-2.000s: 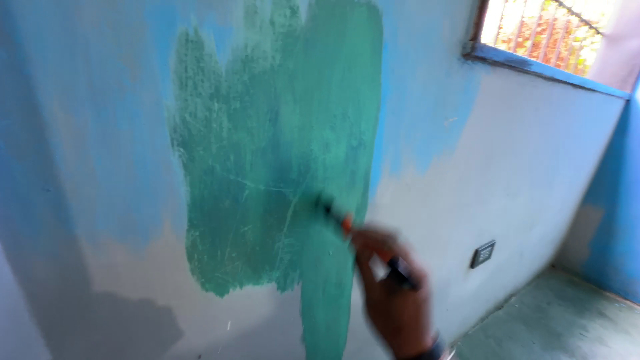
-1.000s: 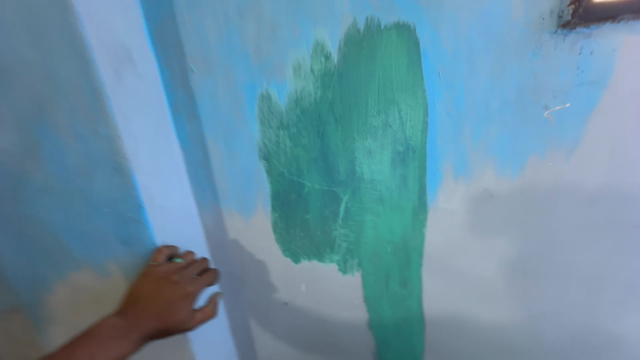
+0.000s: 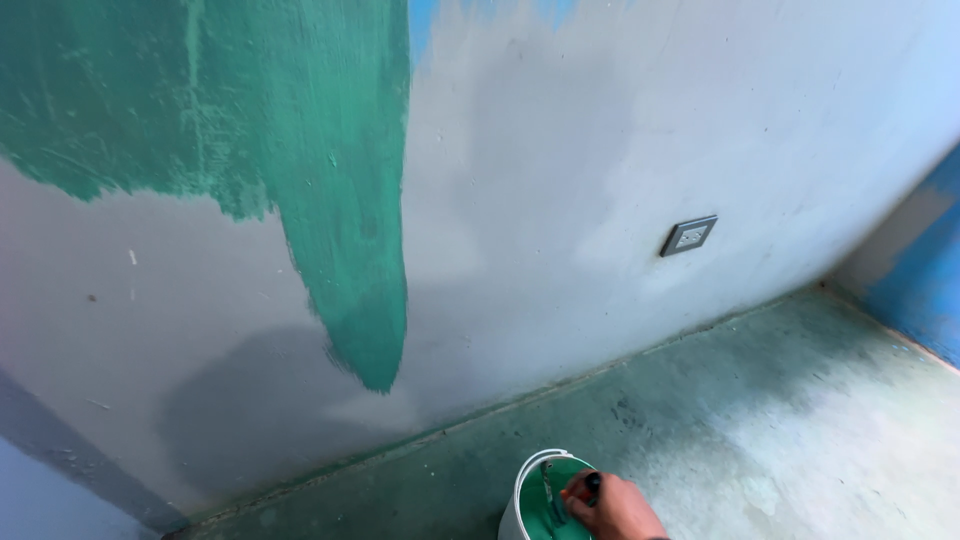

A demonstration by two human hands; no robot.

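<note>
My right hand (image 3: pixel 609 504) grips the handle of a paintbrush (image 3: pixel 556 504), a black and orange handle showing at the fingers. The brush's head is inside a white plastic bucket (image 3: pixel 511 517) of green paint, near the bottom edge of the view. Something thin and pale, perhaps a stick or part of the brush, lies along the inside of the bucket. Green paint (image 3: pixel 341 187) covers part of the wall at upper left and narrows to a pointed lower end above the floor. My left hand is out of view.
The grey wall (image 3: pixel 525 172) carries a socket plate (image 3: pixel 689 236) at right. It meets a greenish concrete floor (image 3: pixel 720 420) along a rough edge. A blue-painted wall (image 3: pixel 919 277) stands at the far right, and a pale surface (image 3: pixel 45 487) is at lower left.
The view has swung down to the floor and bucket. My right hand, at the wall with the brush two seconds ago, is now at the bucket. My left hand has gone out of view.
</note>
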